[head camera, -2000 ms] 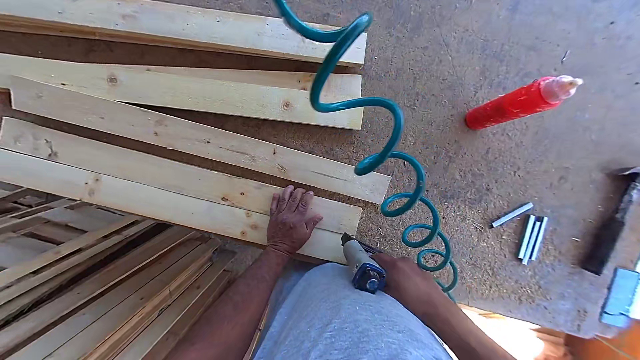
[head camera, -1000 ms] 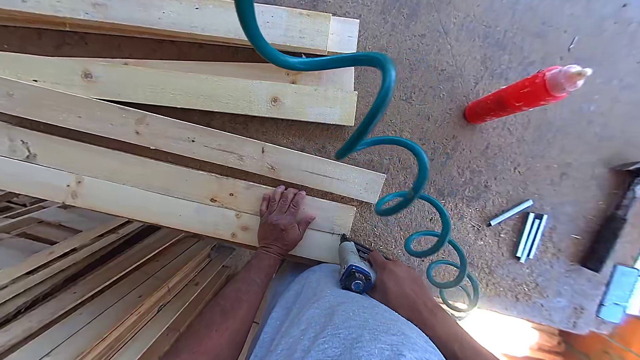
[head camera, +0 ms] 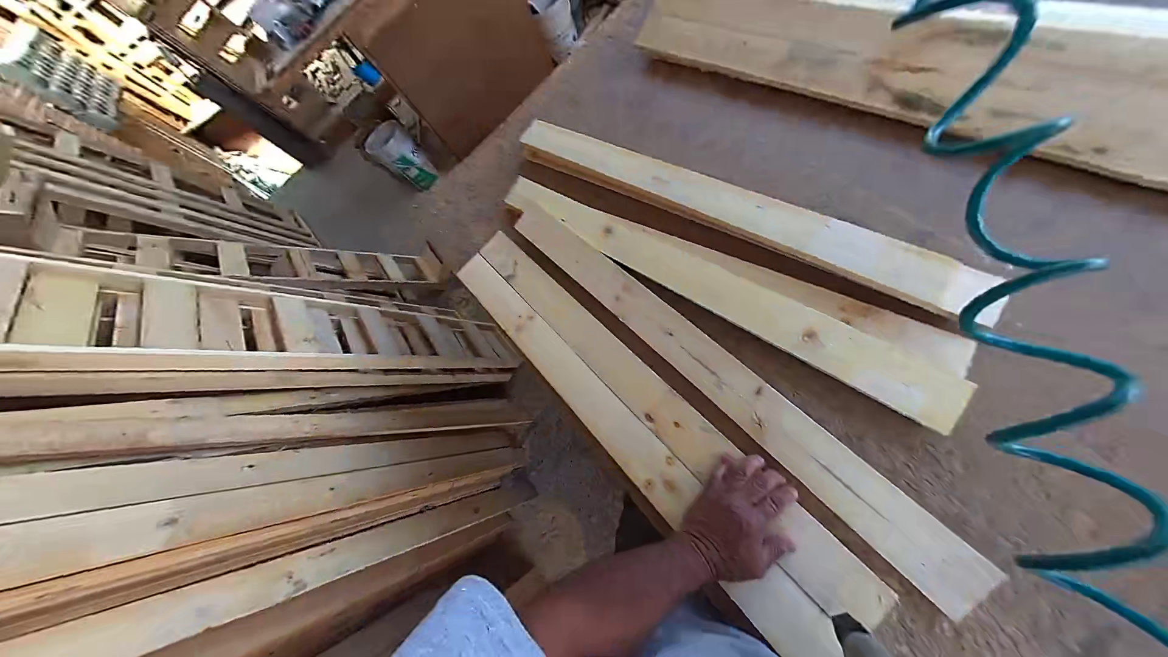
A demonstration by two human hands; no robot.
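My left hand (head camera: 744, 520) presses palm down on a pair of pine boards (head camera: 639, 415) lying side by side, its fingers spread over the seam. At the lower edge of the frame, the dark nose of an air nailer (head camera: 850, 628) touches the boards near their end; the rest of the tool is cut off. My right hand is outside the view. Another board (head camera: 776, 420) lies just beyond the pair, with a narrow gap between. A coiled teal air hose (head camera: 1058, 365) hangs over the right side.
More pine boards (head camera: 766, 310) lie farther back on the worktable (head camera: 821, 192), with a wide plank (head camera: 876, 73) behind them. Stacked lumber (head camera: 228, 511) and wooden pallets (head camera: 182, 310) fill the left. A white bucket (head camera: 398, 153) stands on the floor beyond.
The view has swung far to the left, taking my right hand and the red bottle out of sight. My left hand remains on the paired boards, and the nailer's nose remains near their end.
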